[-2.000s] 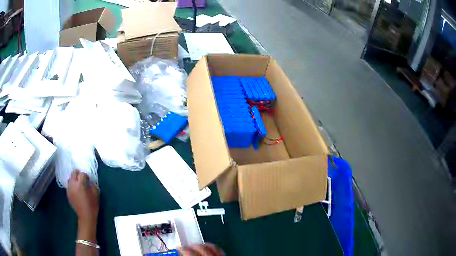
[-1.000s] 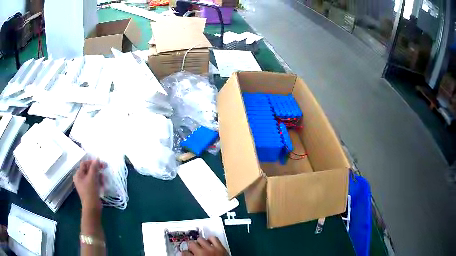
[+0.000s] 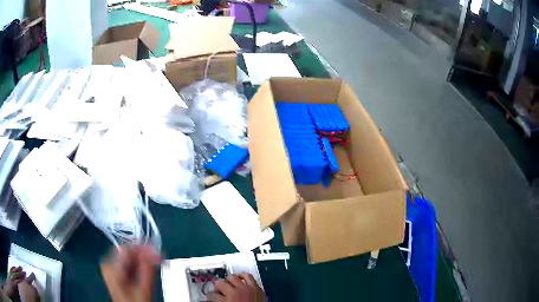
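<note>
A white square unit [image 3: 176,277] lies back up at the bottom, cut off by the lower edge. Its compartment shows a small circuit board [image 3: 208,274] and red wires. My right hand [image 3: 239,289] rests on the unit, fingers curled over the compartment's right part; the fingertips' contact is partly hidden. My left hand [image 3: 133,271] is blurred, left of the unit, closed at the lower end of white cables [image 3: 133,221] that stretch from the bundle. A white back cover [image 3: 236,217] and a small white bracket [image 3: 273,256] lie beyond the unit.
An open carton [image 3: 354,227] holds blue battery packs [image 3: 304,147]; another pack [image 3: 227,160] lies on clear bags [image 3: 218,109]. White housings [image 3: 50,191] are stacked at left. Another person's hands [image 3: 20,286] are on a white unit at bottom left. A blue crate [image 3: 421,248] stands at right.
My left hand has moved down and right from the cable bundle, drawing cable strands with it. My right hand stays on the unit. Another person's hands have come into view at bottom left.
</note>
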